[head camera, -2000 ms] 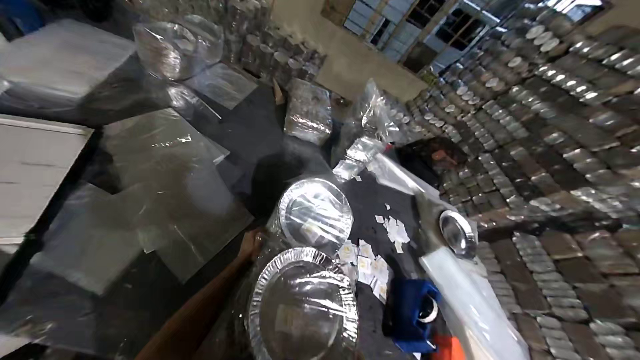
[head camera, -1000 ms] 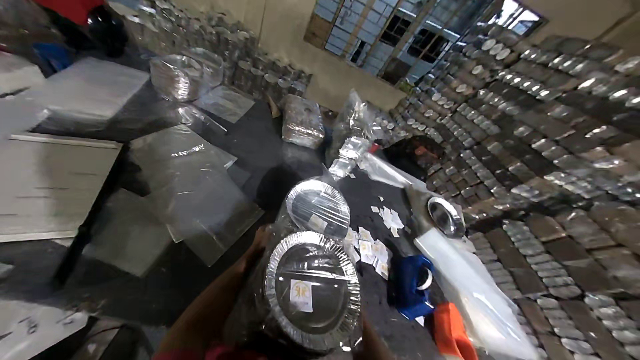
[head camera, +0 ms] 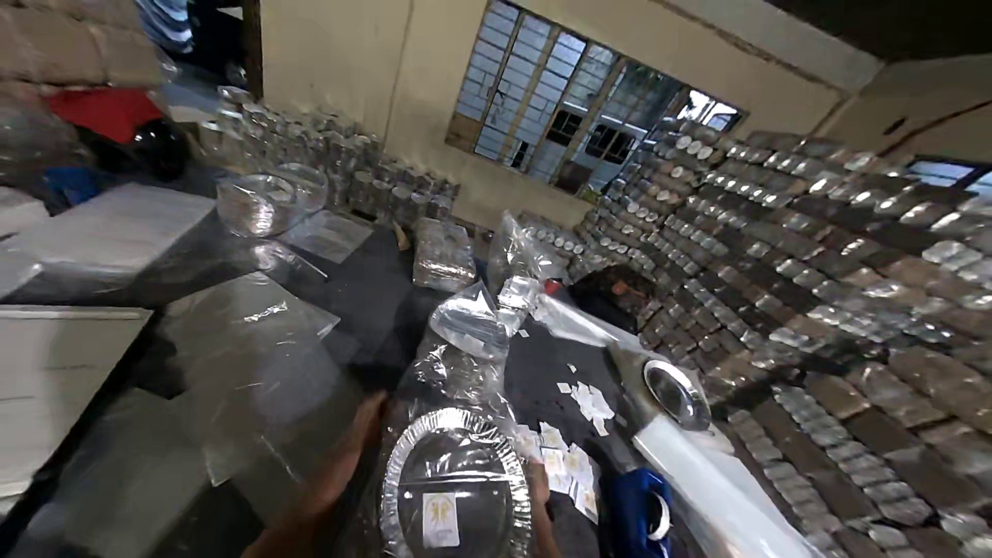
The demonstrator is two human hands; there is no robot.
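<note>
A clear plastic bag of round foil plates with crimped rims stands at the bottom centre, a small printed label lying on the top plate. My left hand is against the bag's left side, and my right hand against its right side; most of both is hidden by the bag. Beyond it the bag's clear end rises, wrinkled and loose. Small printed labels lie scattered just right of my right hand, beside a blue tape dispenser.
Flat clear plastic bags cover the left of the dark table. A wrapped packet and a bagged round stack stand farther back. White plastic film and a foil plate are at the right. Wrapped stacks line the right wall.
A label now lies on the near plate, which showed none two seconds ago. The view has tilted up. The far part of the bag now shows as wrinkled, raised plastic.
</note>
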